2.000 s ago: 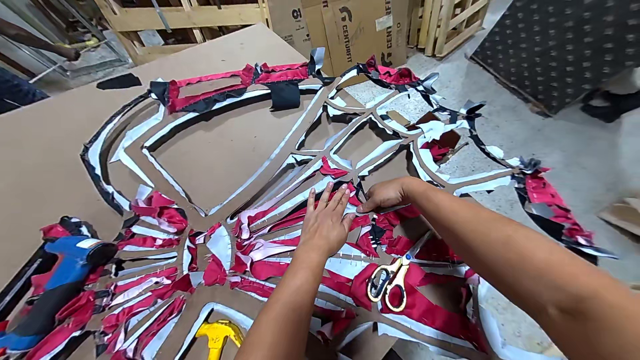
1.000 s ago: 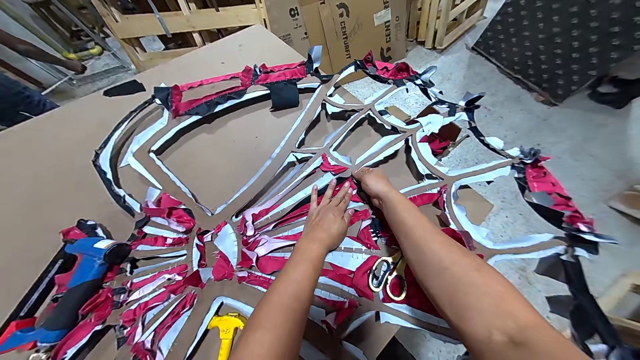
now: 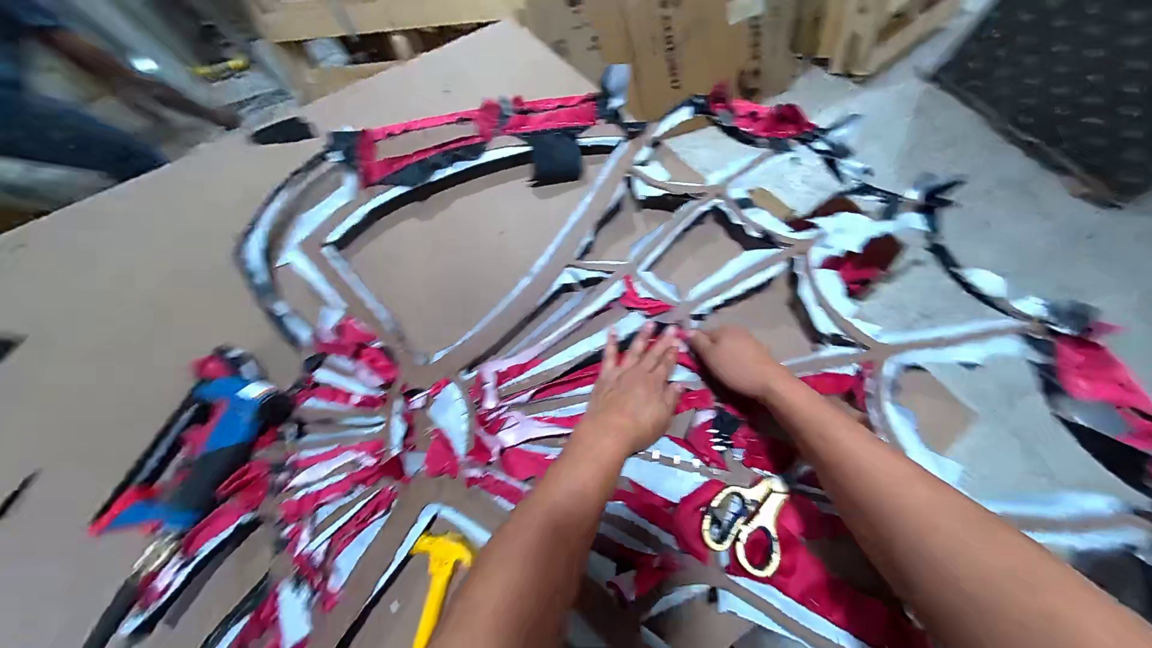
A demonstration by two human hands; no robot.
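My left hand [image 3: 635, 387] lies palm down, fingers spread, on the red, white and black fabric strips of a curved openwork frame [image 3: 562, 256]. Close to its fingertips, my right hand [image 3: 733, 358] presses or pinches fabric at a joint of the frame; its fingertips are partly hidden, so what they grip cannot be told. Gold-handled scissors [image 3: 745, 526] lie on red fabric below my right hand, their blades not clearly visible. A yellow hammer [image 3: 439, 576] lies left of my left forearm. A blue and black power tool [image 3: 211, 441] rests at the left on fabric.
The frame lies on a brown board [image 3: 135, 261] and extends past its right edge over the concrete floor. Cardboard boxes [image 3: 666, 54] and wooden crates stand behind. A dark patterned panel [image 3: 1062, 99] is at the upper right. Another person's arm [image 3: 135, 76] shows at the upper left.
My right hand has moved slightly up and away along the frame from its place two seconds ago. My left hand stays on the strips nearby. The view is now blurred at its edges.
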